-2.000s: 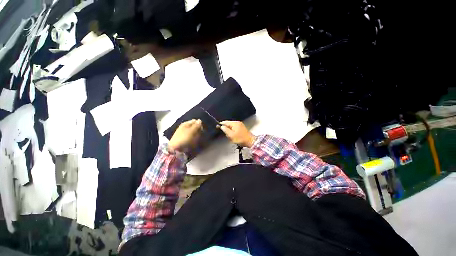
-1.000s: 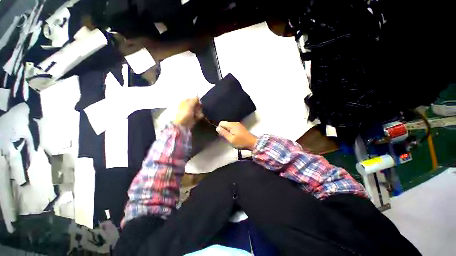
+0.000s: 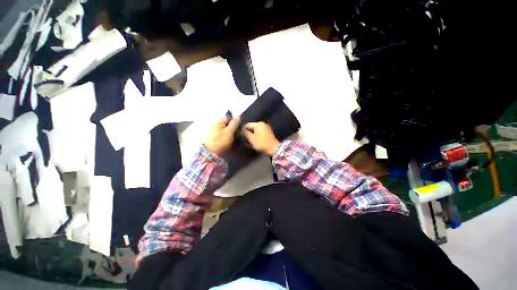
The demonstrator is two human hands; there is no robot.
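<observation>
A black rolled bundle (image 3: 278, 116) lies slanted on white paper pattern pieces (image 3: 306, 73) in front of me. My left hand (image 3: 222, 134) is at the bundle's near left part, fingers closed around its edge. My right hand (image 3: 261, 137) is bent over the bundle's middle, close to the left hand, with fingertips pinched. The thin tie strip seen between the hands earlier is hidden or too small to tell now. The lower left part of the bundle is partly covered by my hands.
Black stacks with white paper shapes (image 3: 138, 164) lie at the left. A tangled black heap (image 3: 397, 85) lies at the right. A metal-framed tool with a yellow-and-white cylinder (image 3: 431, 192) stands at the right table edge. White scraps lie at the far left.
My hands have come closer together over the bundle. The strip that ran between them no longer shows. The bundle's far end looks rolled more upright toward the right.
</observation>
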